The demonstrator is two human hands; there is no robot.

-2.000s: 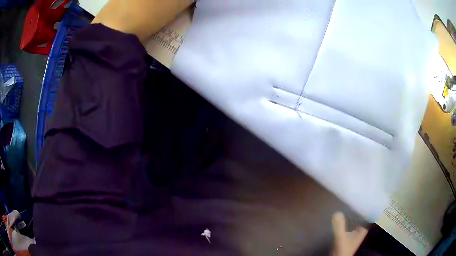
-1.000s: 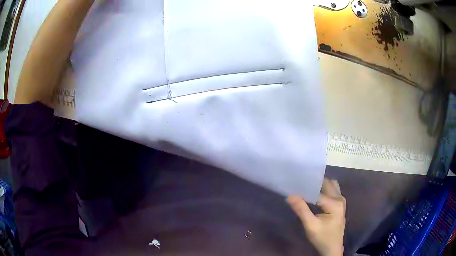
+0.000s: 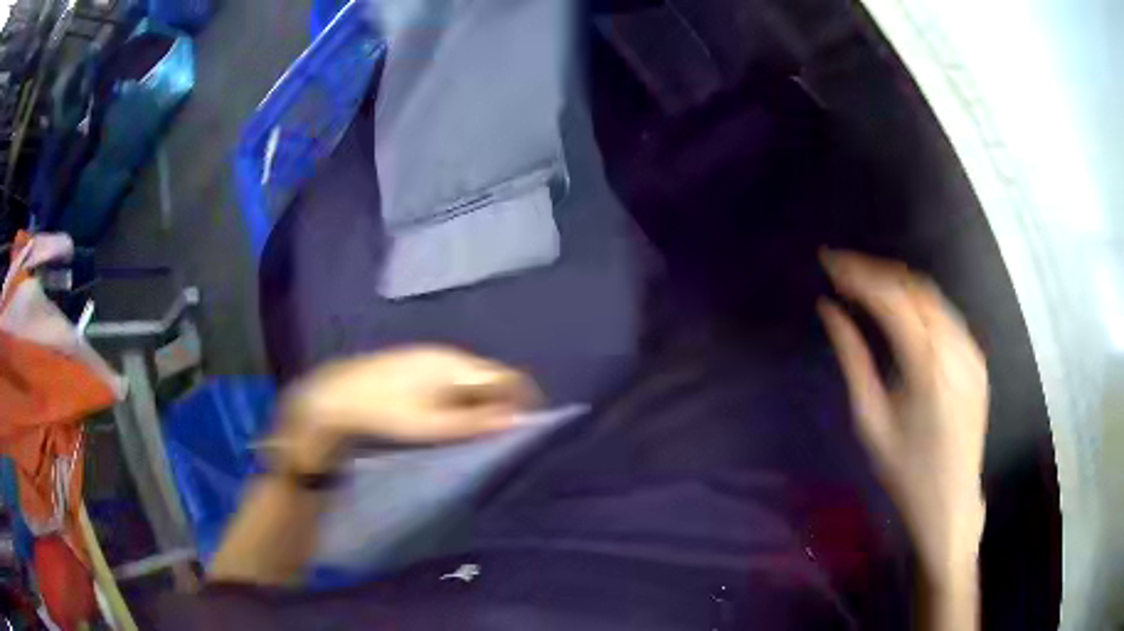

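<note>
A dark purple-navy garment panel (image 3: 518, 327) lies over my lap. On it is a silver-grey pocket piece (image 3: 475, 111), with a seam line and a paler grey section (image 3: 475, 247) below it. My left hand (image 3: 401, 397) is blurred, at the lower left of the panel, its fingertips closed at the edge of a pale blue-grey cloth (image 3: 401, 499). My right hand (image 3: 918, 370) is at the right over dark cloth, empty, fingers apart and curved, slightly blurred.
The white table edge (image 3: 1029, 284) curves down the right side. A blue basket (image 3: 302, 123) stands at upper left. A grey metal frame (image 3: 146, 419), orange cloth (image 3: 43, 370) and another blue item (image 3: 222, 450) are at left. A small white scrap (image 3: 462, 573) lies on the dark cloth.
The view has swung from the table to the lap and the left side. The pale panel side with two stitch lines is out of view. My right hand has let go of the panel corner.
</note>
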